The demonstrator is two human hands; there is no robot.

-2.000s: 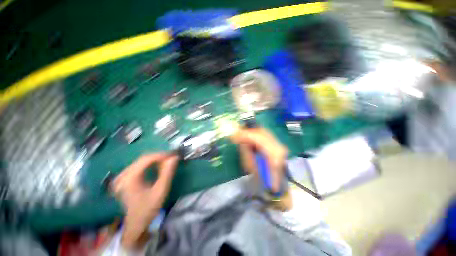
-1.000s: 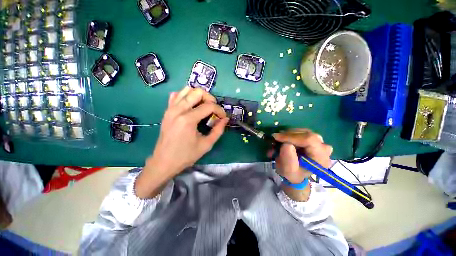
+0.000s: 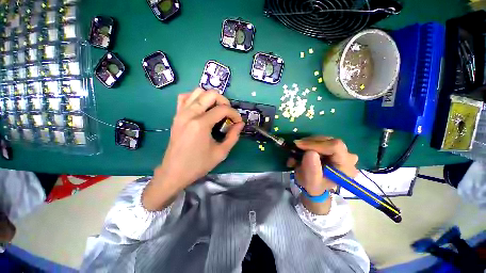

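My right hand (image 3: 322,162) holds the blue soldering iron (image 3: 359,191) like a pen. Its metal tip reaches the square black housing (image 3: 251,120) on the dark jig (image 3: 268,113). My left hand (image 3: 205,133) is at the left side of this housing, thumb and fingers pinched on a small part with a yellowish face (image 3: 226,126). The fingers cover the housing's left side. Thin solder wire (image 3: 154,130) trails left from my left hand, passing over another housing (image 3: 128,134).
Several black housings (image 3: 159,69) lie beyond my hands. A clear blister tray (image 3: 45,101) is at left. Pale-yellow squares (image 3: 294,102) lie right of the jig. A whitish cup (image 3: 330,72), blue soldering station (image 3: 421,80), black fan (image 3: 325,16) and sponge (image 3: 459,123) stand at right.
Two seconds ago the hands were apart in a blurred, tilted view. They then came together at the jig. Over the last second they have barely moved; the view shifted slightly.
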